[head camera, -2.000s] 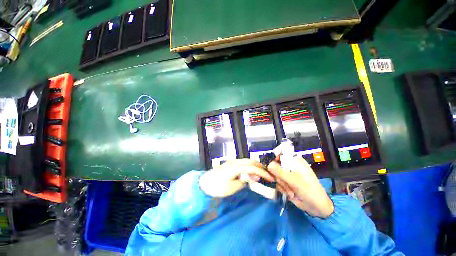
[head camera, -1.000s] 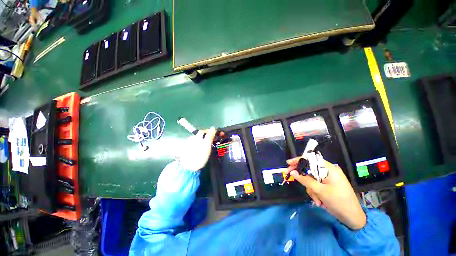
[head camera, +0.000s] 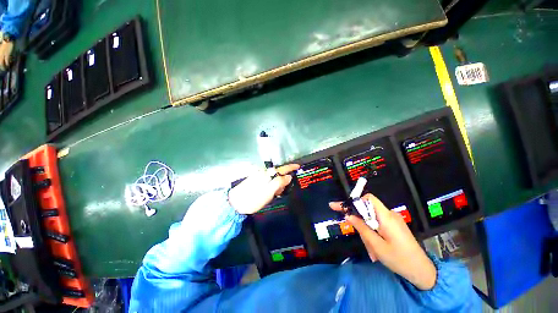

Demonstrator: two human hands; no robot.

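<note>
The black phone tray (head camera: 396, 183) lies in front of me with phones side by side, their screens lit with coloured text and blocks. My left hand (head camera: 263, 188) is over the far end of the leftmost phone (head camera: 278, 229); its fingers hold a small dark piece. A white plug with a dark end (head camera: 265, 145) lies or stands just beyond the fingertips; contact is unclear. My right hand (head camera: 391, 235) holds white plugs (head camera: 365, 208) with a dark piece over the second and third phones. The rightmost phone (head camera: 433, 174) is uncovered.
Tangled white earphones (head camera: 153, 186) lie at left. An orange rack (head camera: 59, 226) with black parts stands further left. Another phone tray (head camera: 98, 76) is at the back left. A raised green platform (head camera: 293, 43) is beyond. Another person's sleeve (head camera: 13, 17) shows top left.
My left hand has moved from its white plug, which is now beyond the fingertips. My right hand still holds white plugs. The leftmost screen now shows green and red blocks.
</note>
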